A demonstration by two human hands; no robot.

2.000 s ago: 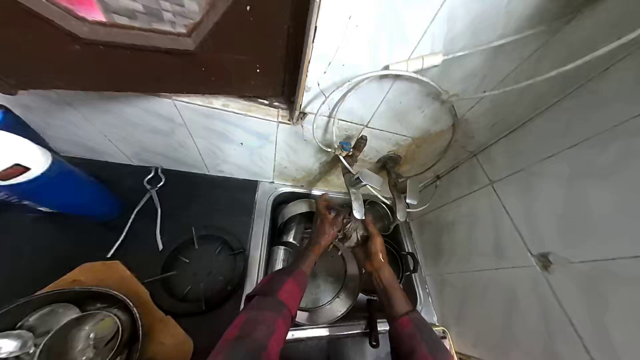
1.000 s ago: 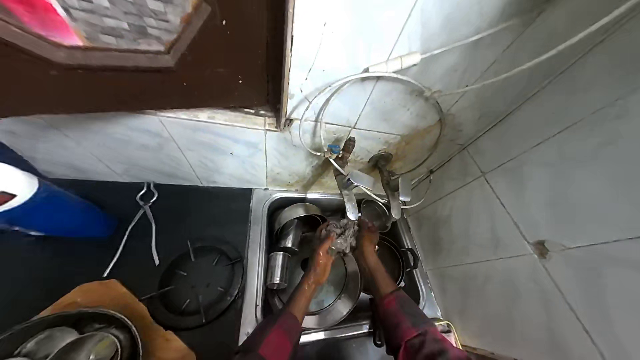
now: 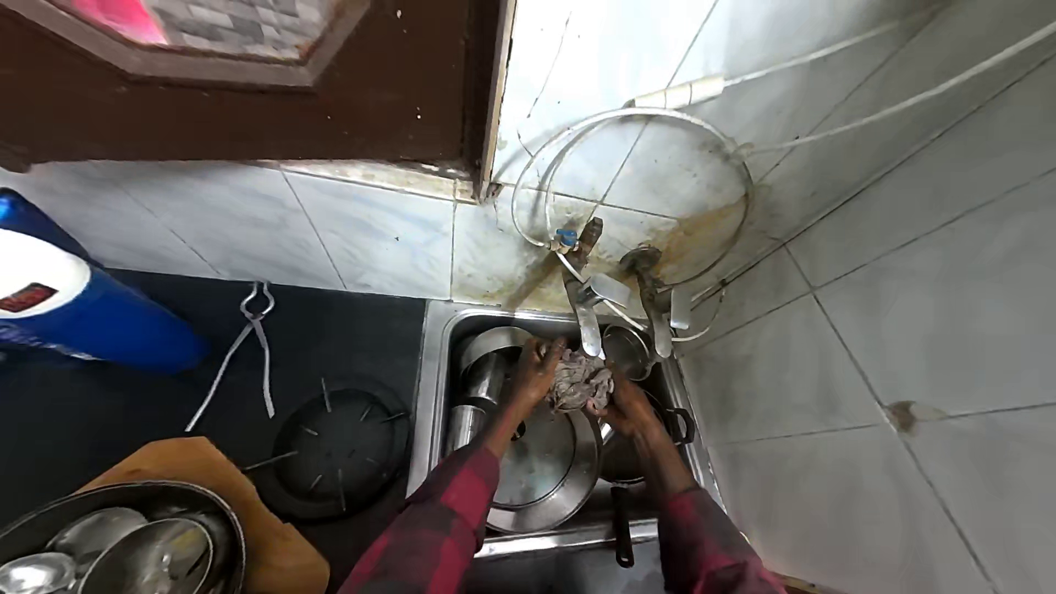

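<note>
A crumpled grey-brown wet cloth (image 3: 580, 381) is held between my two hands over a steel sink, just below the spout of a metal tap (image 3: 587, 318). My left hand (image 3: 538, 371) grips its left side, and my right hand (image 3: 624, 403) has hold of its right side. Beneath them in the sink (image 3: 437, 371) lie a round steel lid or plate (image 3: 536, 470), steel tumblers (image 3: 468, 425) at the left, a small steel bowl (image 3: 627, 351) at the back and a dark pan, partly hidden by my right hand. A black handle (image 3: 622, 528) rests across the front rim.
Left of the sink are a black gas burner (image 3: 340, 454), metal tongs (image 3: 257, 318), a blue bottle or container (image 3: 115, 318) and a dark pan of steel utensils (image 3: 231, 528) on a brown board (image 3: 280, 553). A second tap (image 3: 654, 309) and a looped white hose (image 3: 536, 177) are at the tiled wall.
My hands were close together under the tap two seconds ago; now they are farther apart, with the cloth showing between them. The dishes in the sink look unmoved.
</note>
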